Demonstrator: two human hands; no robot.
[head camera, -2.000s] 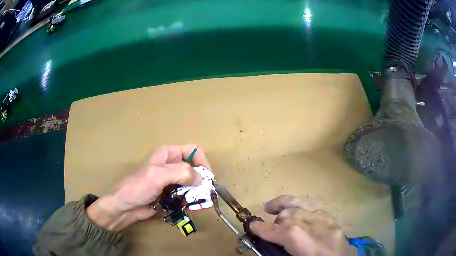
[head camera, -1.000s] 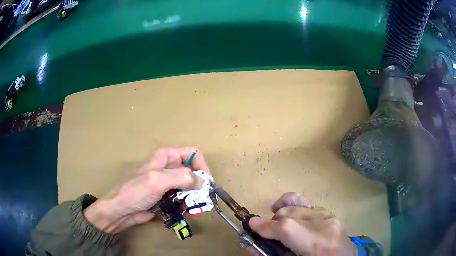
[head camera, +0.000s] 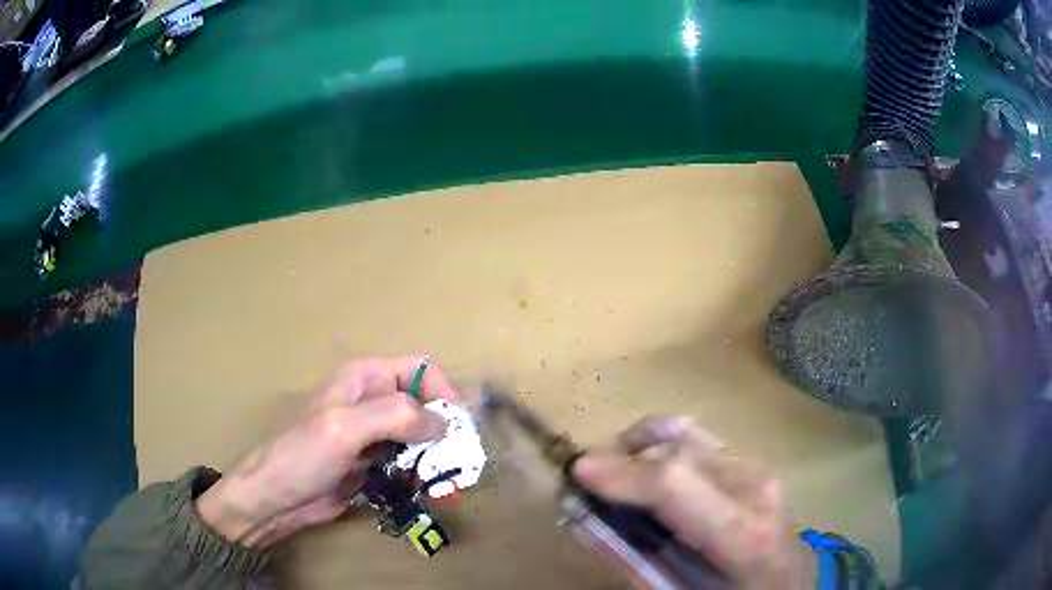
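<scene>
My left hand (head camera: 329, 449) holds a white plastic housing (head camera: 452, 447) at the lower middle. A green wire (head camera: 418, 376) sticks up between its fingers. A circuit board with a yellow-and-black block (head camera: 425, 534) hangs below the housing, with black and red wires beside it. My right hand (head camera: 681, 496) grips a soldering iron (head camera: 545, 436) by its black handle, and both are blurred. The iron's tip is just right of the housing, with a small gap. My left fingers partly hide the housing and board.
A tan cardboard sheet (head camera: 288, 277) lies under my hands. A green belt (head camera: 461, 104) runs behind it, with wired assemblies (head camera: 72, 219) at the left. A dirty extractor hood (head camera: 883, 334) on a black ribbed hose (head camera: 911, 81) stands at the right.
The soldering iron has come away from the housing, up and to the right. My left hand and the housing have shifted slightly left. The assemblies on the belt have moved right.
</scene>
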